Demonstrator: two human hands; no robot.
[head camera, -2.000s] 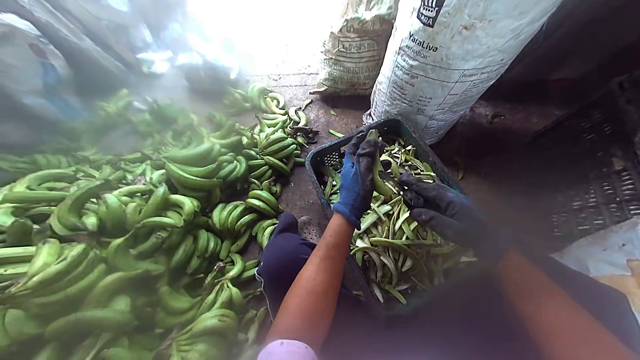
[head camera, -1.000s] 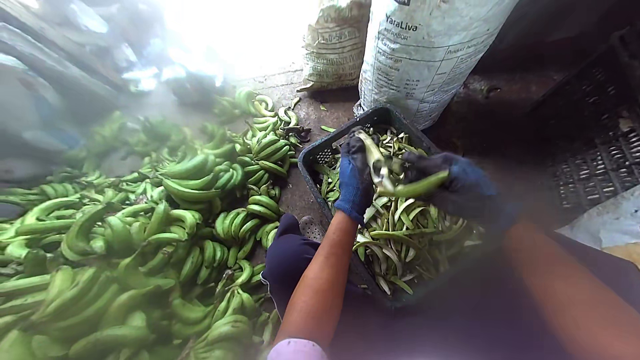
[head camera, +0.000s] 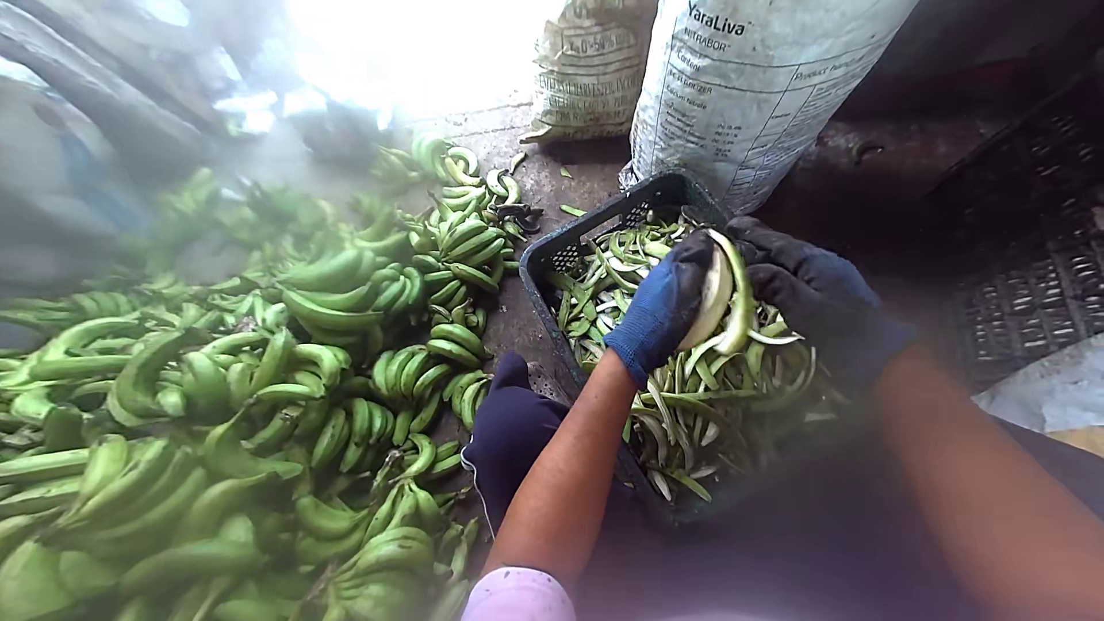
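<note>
Both hands wear blue gloves with dark palms and fingers, and meet above a dark plastic crate (head camera: 552, 319) full of green peel strips (head camera: 699, 397). My left hand (head camera: 668, 297) grips a partly peeled green banana or plantain, its pale flesh (head camera: 711, 302) showing. A wide piece of green peel (head camera: 740, 297) curls away along the fruit's right side. My right hand (head camera: 798, 285) is at that peel, fingers bent around its upper part; whether they pinch it or a small tool is hidden among them cannot be made out.
A large heap of unpeeled green banana bunches (head camera: 345, 302) covers the floor on the left. Behind the crate stand a white printed fertilizer sack (head camera: 742, 95) and a smaller tan woven sack (head camera: 591, 78). A dark slatted crate (head camera: 1035, 285) lies at the right.
The fruit has turned more upright in my left hand, and a broad piece of peel now hangs off it. A second ago my right hand was at a green piece pointing right.
</note>
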